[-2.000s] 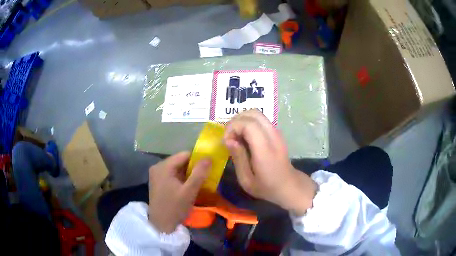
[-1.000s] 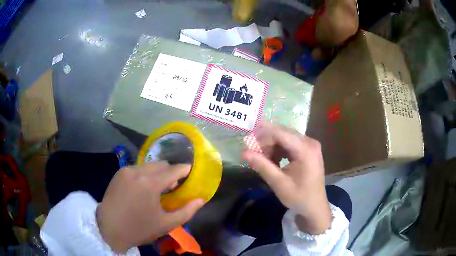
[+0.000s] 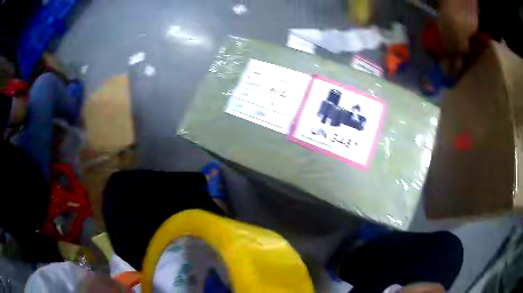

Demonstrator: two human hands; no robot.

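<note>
The grey-green wrapped carton (image 3: 258,157) stands in front of me, its top shiny with clear tape. On top are a white shipping label (image 3: 269,96) and a red-bordered battery label (image 3: 338,121) beside it. The yellow tape roll (image 3: 252,249) is large and close at the bottom, cut off by the edge. My left hand (image 3: 103,283) is a blurred sliver at the bottom edge, left of the roll; its fingers and any grip on the roll are hidden. My right hand (image 3: 423,288) is mostly cut off at the bottom right; its fingers do not show.
A brown carton (image 3: 473,143) stands right of the wrapped carton. A white backing strip (image 3: 338,40), a small red-edged label (image 3: 367,65) and an orange object (image 3: 396,58) lie behind. At left are a cardboard piece (image 3: 109,114), a red stool (image 3: 69,203) and another person's leg (image 3: 46,114).
The view has swung, so the carton sits further right. The tape roll is lower and nearer to me. Both hands have dropped to the bottom edge, and the right hand has moved away from the carton.
</note>
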